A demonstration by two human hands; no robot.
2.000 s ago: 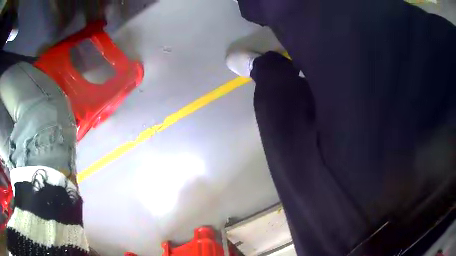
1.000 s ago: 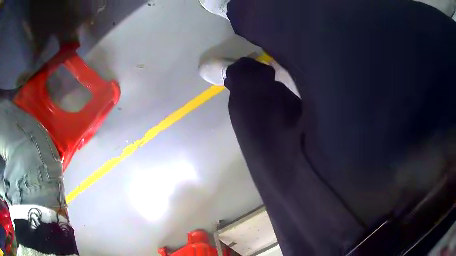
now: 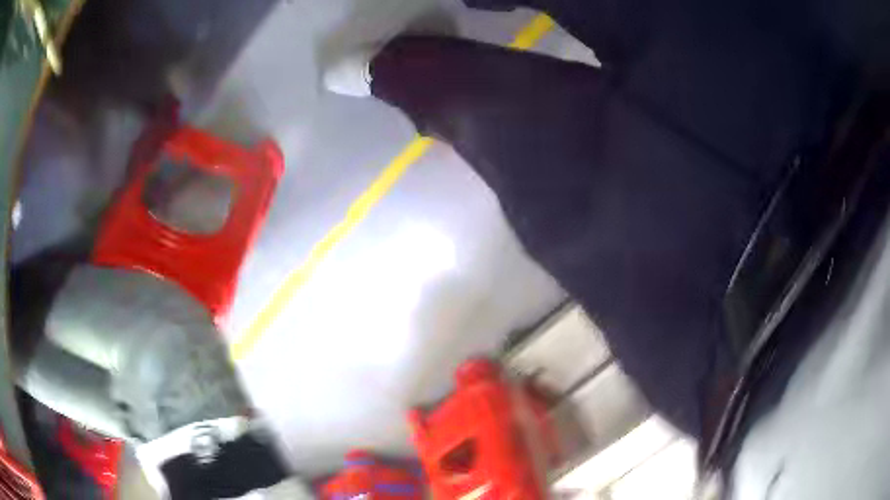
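Note:
Neither my left hand nor my right hand is in the picture, and no phone or tray shows. Nearest in front are dark-clothed legs, with a pale shoe on the floor. A red plastic stool with a cut-out opening stands at the left. Another red stool shows at the bottom centre, blurred.
A seated person's grey-clad leg and striped garment are at the lower left. A yellow line crosses the grey floor. A pale box-like structure lies at the bottom right. A green edge shows at the far left.
The view has shifted and turned. More of the lower red stool and the pale structure shows, and a green edge has appeared at the left. The dark-clothed leg lies more across the picture.

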